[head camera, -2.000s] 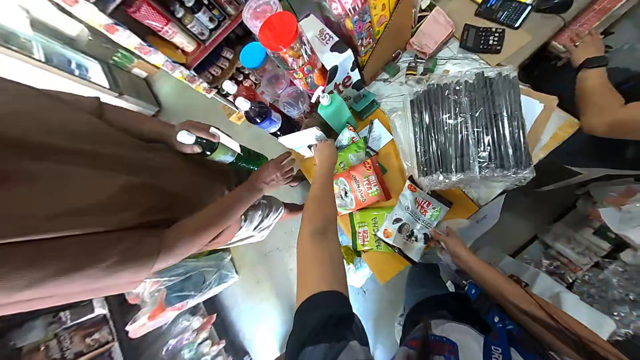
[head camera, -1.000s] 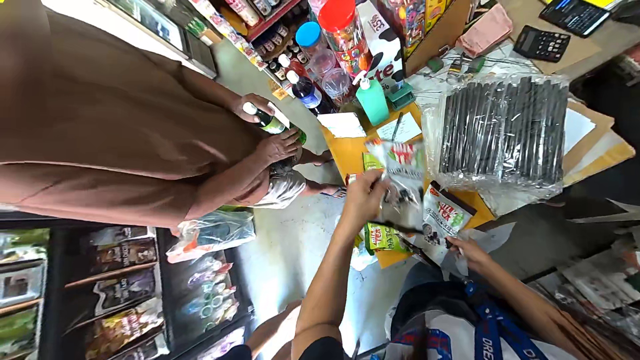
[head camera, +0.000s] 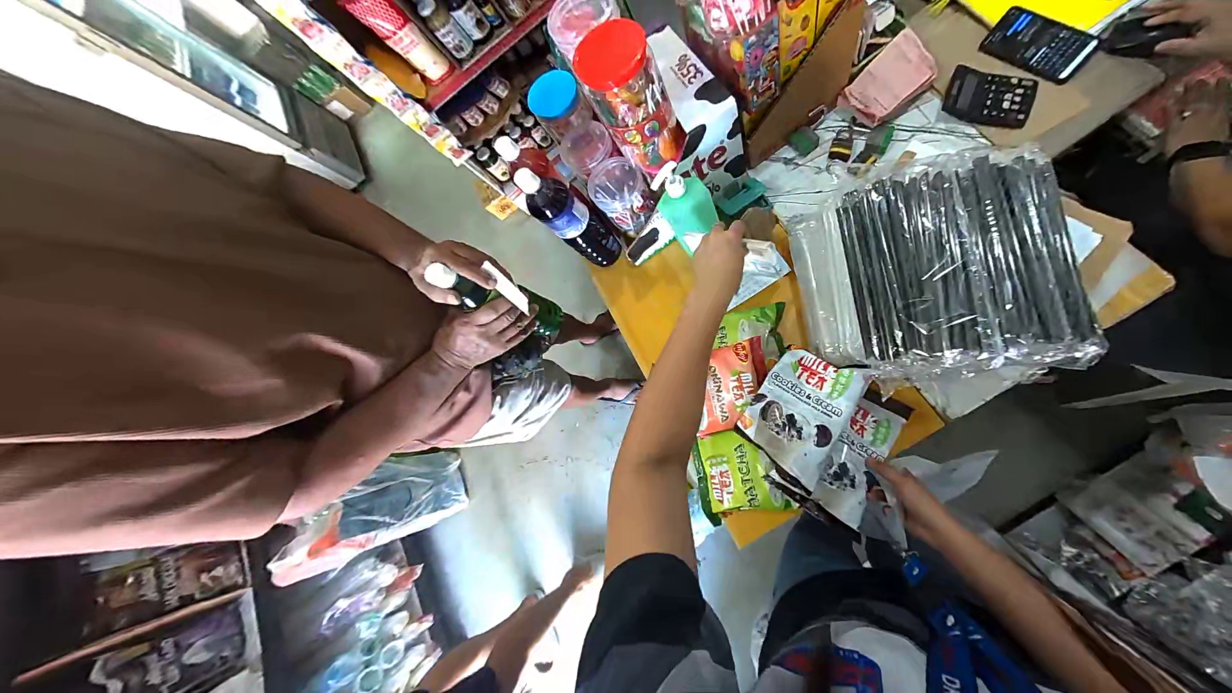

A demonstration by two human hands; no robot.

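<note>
My left hand (head camera: 720,252) reaches over the yellow tabletop, beside a green pump bottle (head camera: 687,207) and above a clear packet (head camera: 760,269); its fingertips are partly hidden, so a grip cannot be told. In my right hand (head camera: 893,486) is the lower edge of a grey cookies-and-cream milk tea pouch (head camera: 861,452). A second cookies-and-cream pouch (head camera: 804,409) overlaps it on the left. Further left lie an orange okinawa pouch (head camera: 729,385) and a green matcha pouch (head camera: 741,472), with another green pouch (head camera: 756,327) above.
Plastic-wrapped black straws (head camera: 962,260) lie right of the pouches. Dark bottles (head camera: 568,217) and lidded jars (head camera: 626,96) stand at the table's back left. A person (head camera: 192,318) at left holds a green bottle (head camera: 544,313) and white paper. Another person's hands (head camera: 1198,115) are at the upper right.
My left hand has let go of the cookies-and-cream pouch it held a second ago and moved up to the pump bottle. That pouch now overlaps the one at my right hand.
</note>
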